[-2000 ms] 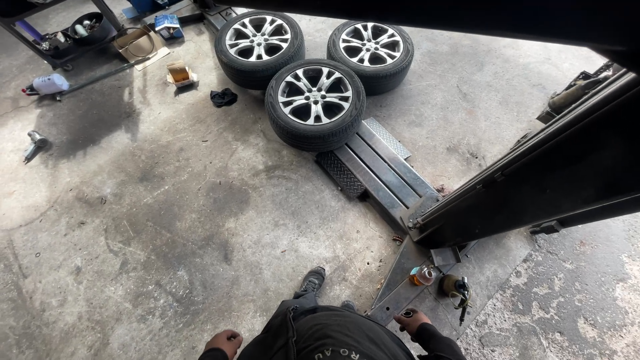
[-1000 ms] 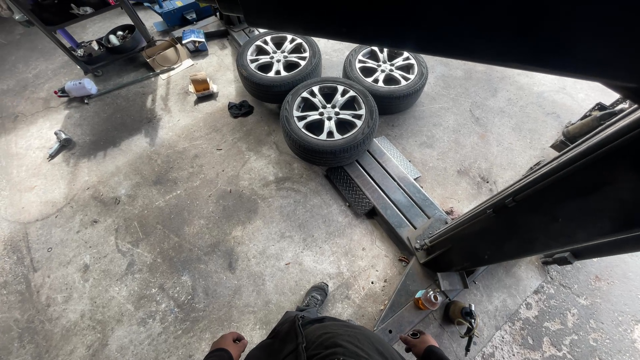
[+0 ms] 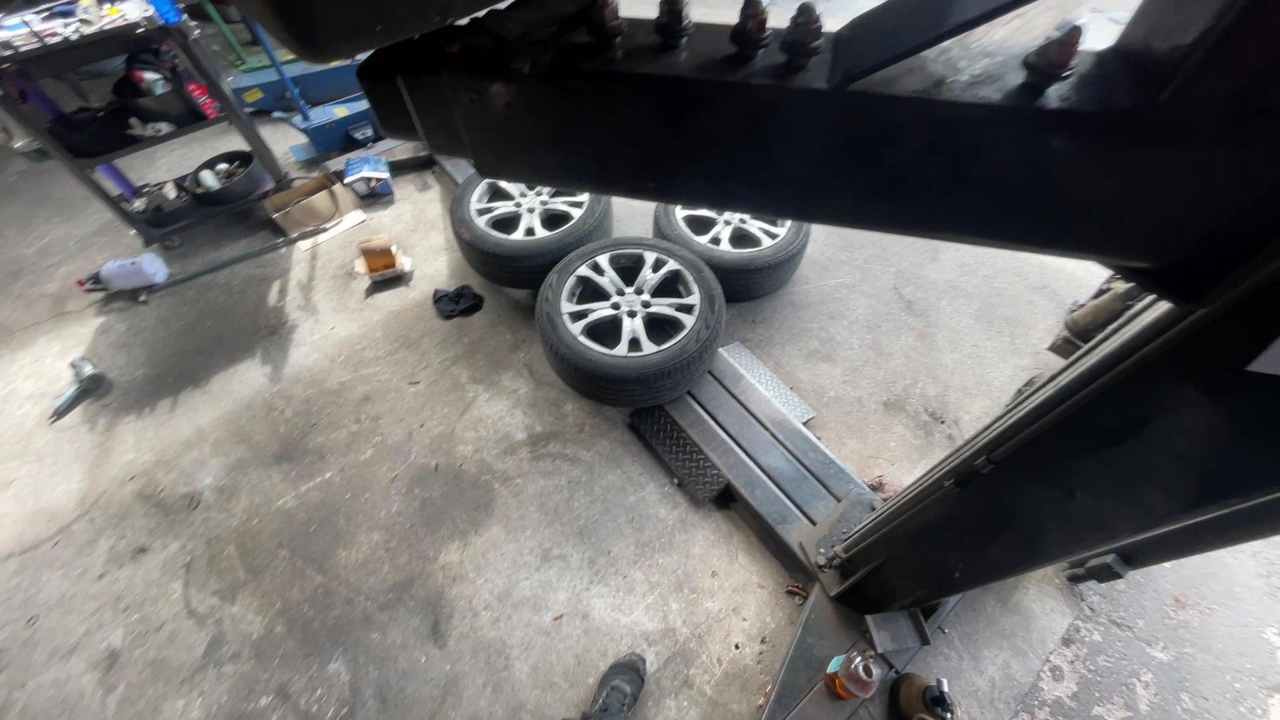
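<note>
Neither of my hands shows in the head view now; only one dark shoe (image 3: 620,684) of mine appears at the bottom edge. Ahead lie three tyres on silver alloy wheels, the front one (image 3: 630,320) overlapping the end of a ridged steel ramp cover (image 3: 770,440). Behind it are the left wheel (image 3: 530,225) and the right wheel (image 3: 735,245), both partly hidden by a dark beam. By the foot of the lift post, a clear container with orange liquid (image 3: 853,676) stands near a dark canister (image 3: 920,697).
A dark lift post (image 3: 1080,450) rises at the right, and a thick black beam (image 3: 750,150) crosses overhead. At the left are a tool cart (image 3: 90,155), a white bottle (image 3: 135,270), an air tool (image 3: 80,388), an open carton (image 3: 380,258) and a black cloth (image 3: 458,301) on the concrete floor.
Both my hands, seen at the bottom edge earlier, have left the view. The view has tilted upward, and more of the overhead beam shows. The wheels have not plainly moved on the floor.
</note>
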